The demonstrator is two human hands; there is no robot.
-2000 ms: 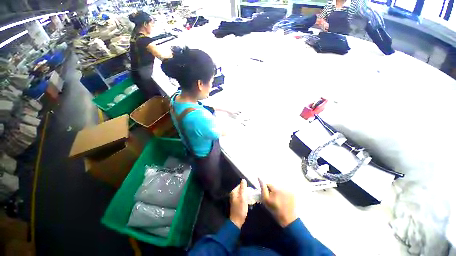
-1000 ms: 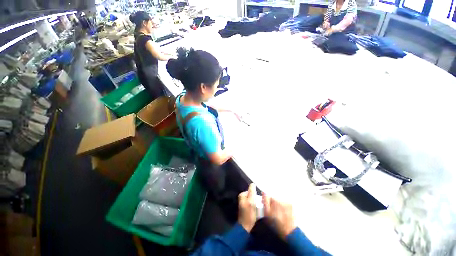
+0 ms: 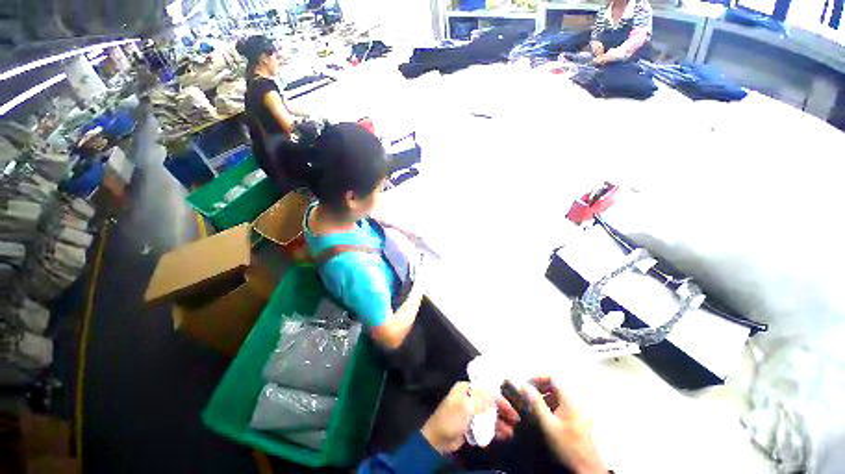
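Note:
My left hand (image 3: 450, 418) is at the bottom centre, by the table edge, and grips a thin white scalloped piece (image 3: 483, 428) that stands up from its fingers. My right hand (image 3: 563, 428) is just right of it with its fingers bent. A small dark patch shows between the hands; I cannot tell whether it is an object or whether the right hand holds anything. A black and white handbag (image 3: 690, 338) lies on the table to the right, with arched handles (image 3: 590, 294) in shiny grey film on it.
A red tape dispenser (image 3: 593, 203) lies behind the handbag. Puffy white material (image 3: 788, 305) is at the right. A person in a turquoise top (image 3: 350, 278) stands close on my left. A green crate (image 3: 236, 393) with packed bags and a cardboard carton (image 3: 206, 268) are on the floor.
My hands have moved apart and the white piece now shows spread out in my left hand. The person beside me has leaned down and holds something pale.

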